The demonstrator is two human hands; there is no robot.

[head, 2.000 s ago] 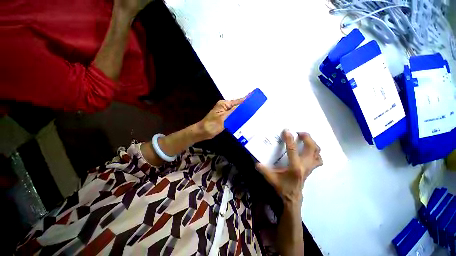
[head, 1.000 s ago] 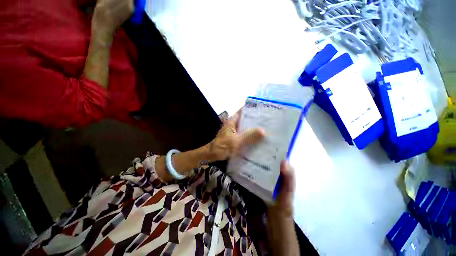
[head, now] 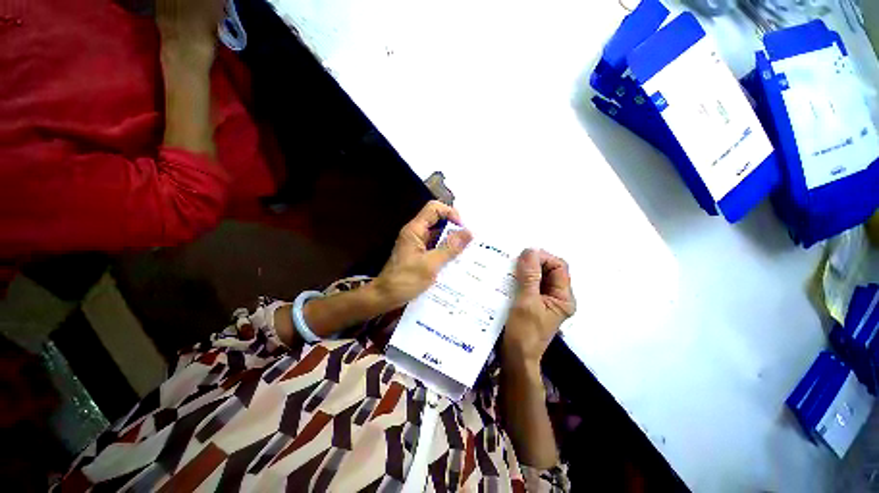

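Note:
A retail box [head: 448,323] with its white printed face up is held over my lap at the table's edge. My left hand [head: 421,258] holds its upper left corner, thumb on the face. My right hand [head: 540,300] pinches its upper right corner. The box's far end lies between my fingertips; its lower end points toward my patterned top. The box's underside and any contents are hidden.
Empty carton stacks [head: 708,120] lie at the right, a second stack [head: 824,125] beside them. Packed boxes [head: 834,404] are at the lower right. Cables [head: 761,12] show at the top edge. A person in red [head: 106,135] sits at the left.
The box has turned and come down toward my lap, with its white face up. My hands have moved to its far corners. The view has shifted, so the stacks sit higher in the picture.

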